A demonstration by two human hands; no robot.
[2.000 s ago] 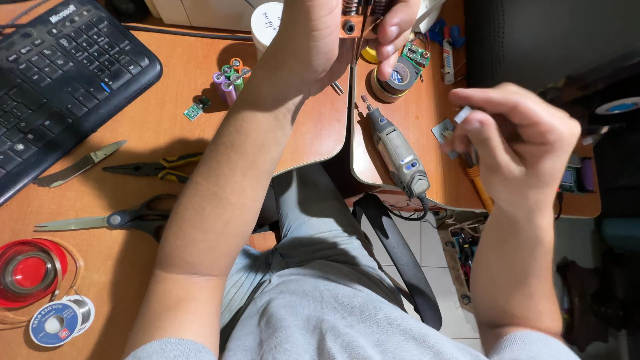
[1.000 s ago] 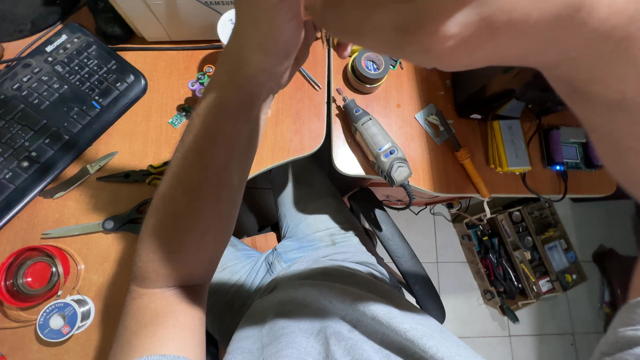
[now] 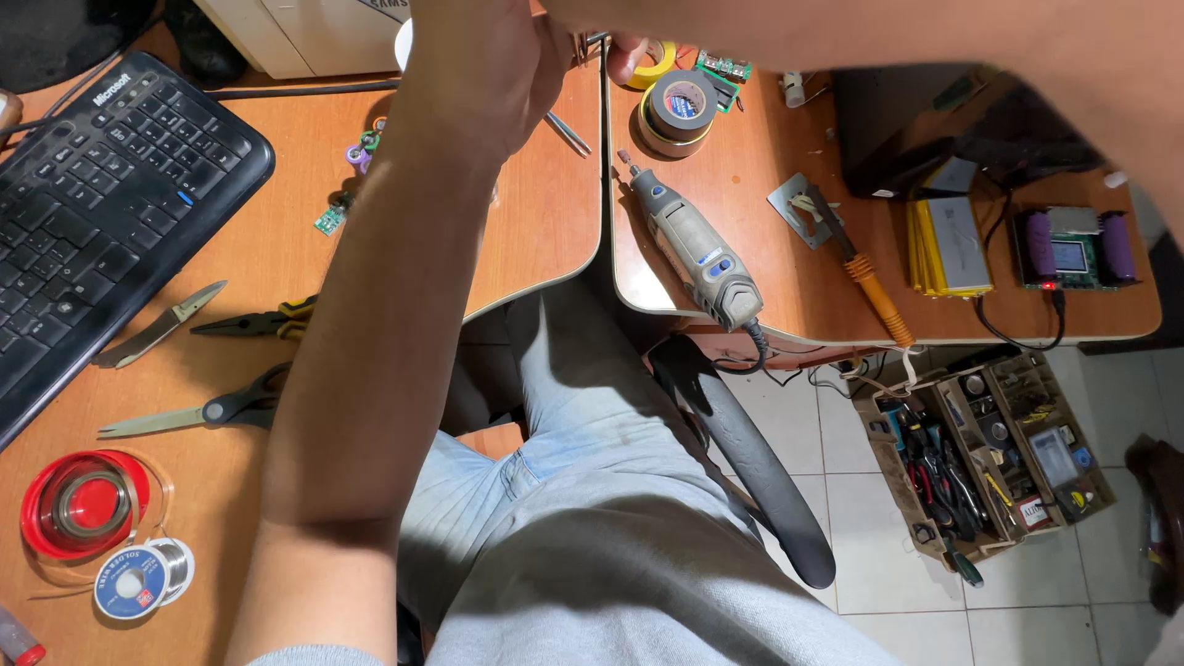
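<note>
My left hand (image 3: 513,88) is at the top centre, over the desk edge. Its fingers are bent, and what they hold is largely hidden; thin metal parts (image 3: 585,44) show beside it. From the right, my right forearm (image 3: 832,32) crosses the top of the view, with its hand mostly cut off or hidden. A fingertip beside the metal parts cannot be assigned to either hand. Close by lie tweezers (image 3: 568,134), a yellow tape roll (image 3: 655,65) and a dark tape roll (image 3: 683,100). Below them rests a grey rotary tool (image 3: 698,250).
Left: a keyboard (image 3: 111,199), a folding knife (image 3: 162,324), pliers (image 3: 245,324), scissors (image 3: 176,421) and a solder wire spool (image 3: 131,583). Right: an orange-handled tool (image 3: 874,296), pouch cells (image 3: 953,245) and a circuit board with a screen (image 3: 1070,254). A toolbox (image 3: 980,453) stands on the floor.
My right hand has moved from the right side, where it held a small pale piece, up toward my left hand. The orange-brown block seen in my left hand earlier is now mostly hidden.
</note>
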